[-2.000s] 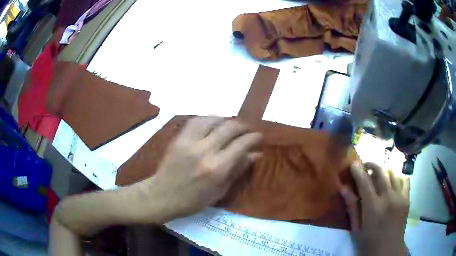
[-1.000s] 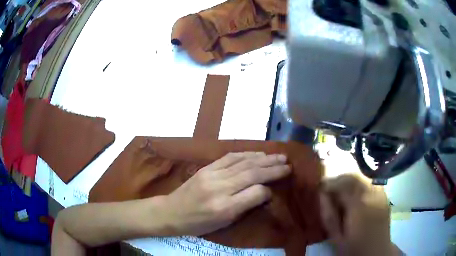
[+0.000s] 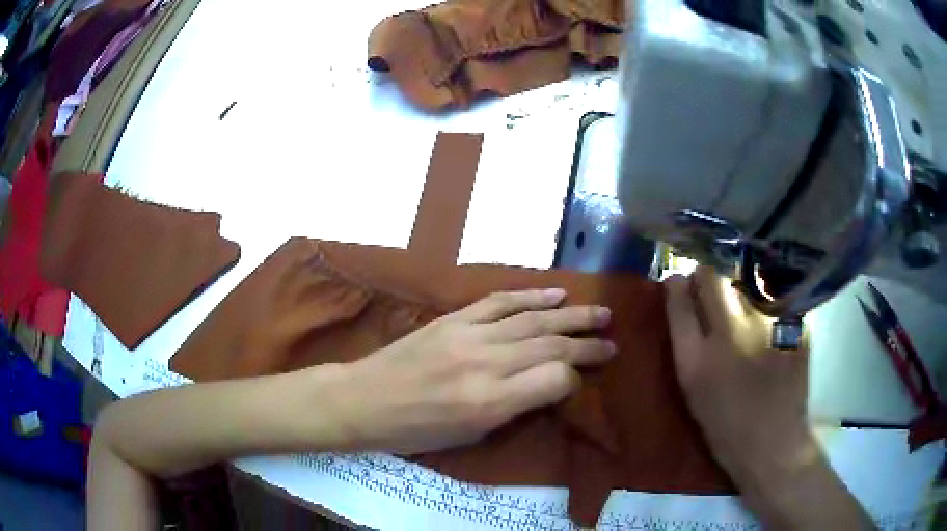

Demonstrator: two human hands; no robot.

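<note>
The rust-brown gathered panel [image 3: 312, 301] lies on the white table, with puckers on its left part and a flat part near the needle. My left hand [image 3: 493, 363] lies flat on it, palm down, fingers slightly apart and pointing right. My right hand [image 3: 727, 363] is at the panel's right edge, close to the needle area, its fingertips partly lost in lamp glare; its hold on the cloth is unclear. The sewing machine head [image 3: 727, 135] stands above. A narrow strip [image 3: 449, 192] reaches up from behind the panel. The presser foot is hard to make out.
A rumpled gathered heap [image 3: 488, 47] lies at the top. A notched cut piece [image 3: 145, 254] lies at the left edge. Red-handled snips [image 3: 901, 347] lie right of the machine. A printed tape measure [image 3: 415, 496] runs along the near edge. Fabric bundles [image 3: 36, 233] are beyond the left edge.
My left hand has moved from the panel's middle rightward and now rests flat. My right hand has moved up beside the needle since a second ago. The view has shifted.
</note>
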